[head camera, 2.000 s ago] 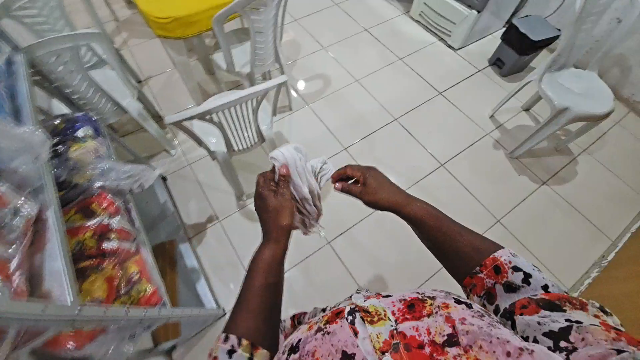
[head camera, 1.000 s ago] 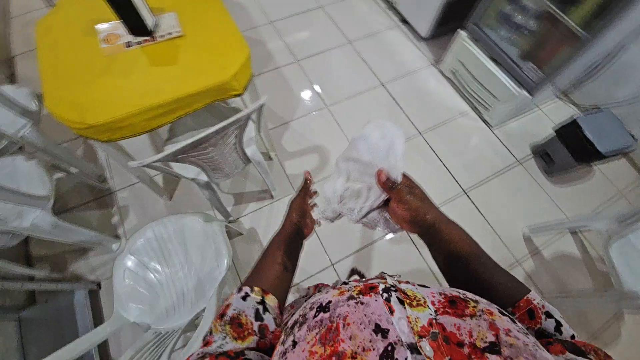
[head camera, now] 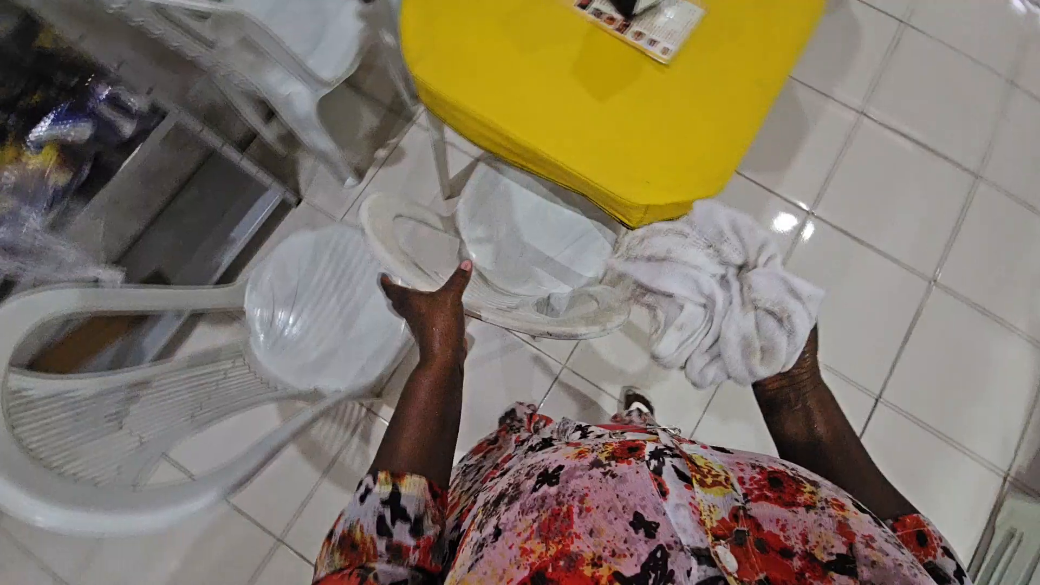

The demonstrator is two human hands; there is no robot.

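My left hand (head camera: 431, 313) is at the top of the backrest of a white plastic chair (head camera: 532, 231), thumb and fingers spread around its rim. A bunched white cloth (head camera: 723, 292) hangs from my right hand (head camera: 796, 366), whose fingers are mostly hidden under it. The cloth lies close to the right end of the chair's backrest; whether they touch is unclear. The chair's seat faces a table with a yellow cover (head camera: 617, 106). Left of my left hand stands another white plastic chair (head camera: 325, 309).
A printed sheet (head camera: 642, 24) with a dark object on it lies on the yellow table. One more white chair (head camera: 313, 41) stands at the upper left, near a shelf with plastic-wrapped packages (head camera: 65, 122). White floor tiles (head camera: 877, 317) extend to the right.
The view has swung toward the yellow table and chairs. My left hand, apart from any chair one second ago, is now at a backrest. The cloth remains in my right hand.
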